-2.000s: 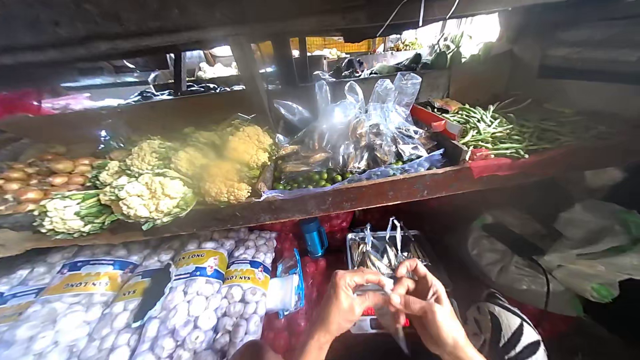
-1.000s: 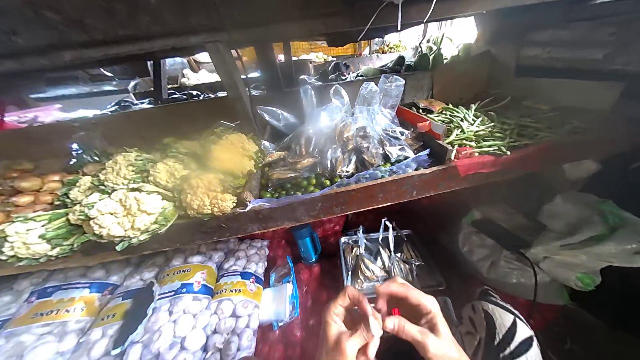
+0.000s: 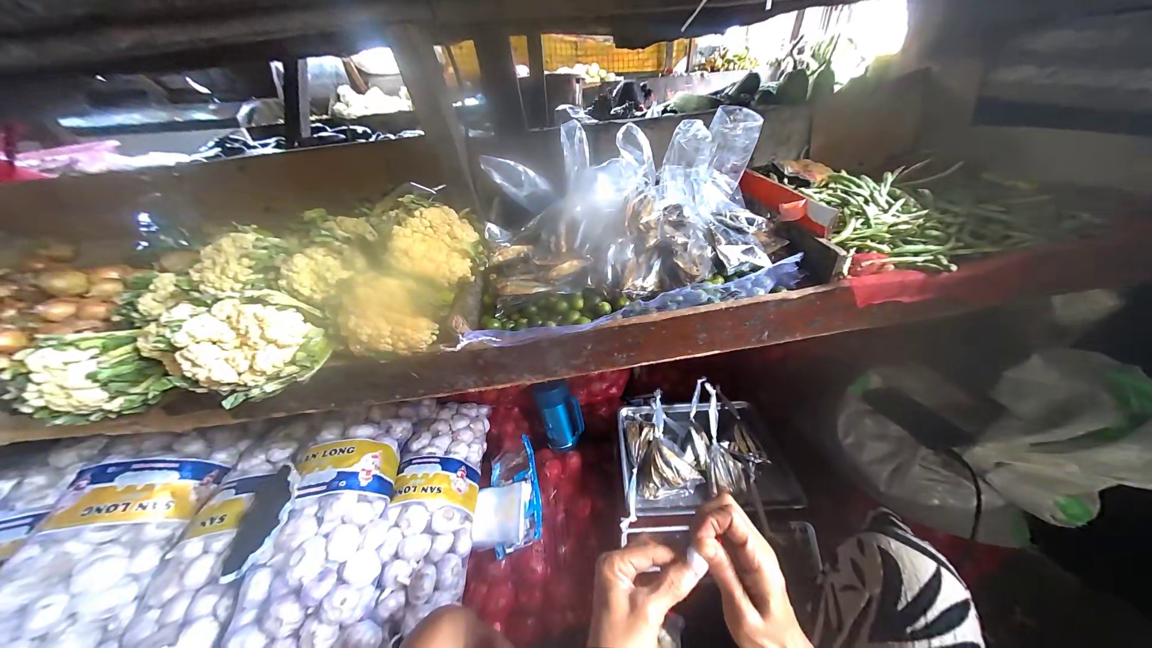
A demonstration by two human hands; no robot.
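Note:
My left hand [image 3: 639, 585] and my right hand [image 3: 742, 567] meet at the lower middle, thumbs and index fingertips pinched close together. A small pale or clear bit shows between the fingertips, perhaps part of a plastic bag; most of it is hidden. Just beyond my hands lies a metal tray [image 3: 783, 499] with several small clear bags of dried fish [image 3: 670, 463], their tops twisted upright. A second tray edge [image 3: 814, 540] shows below it, partly behind my right hand.
Net sacks of garlic [image 3: 342, 540] lie left, beside a blue pack of plastic bags [image 3: 517, 513] and a blue mug [image 3: 558, 416]. A wooden shelf [image 3: 576, 351] above holds cauliflowers [image 3: 243, 342], onions [image 3: 63, 306], green citrus [image 3: 562, 309], bagged dried fish [image 3: 648, 234] and green beans [image 3: 886, 216].
My hands stay pinched together. A dark, narrow thing hung below my fingers two seconds ago, and a red bit showed at them one second ago; neither shows there now.

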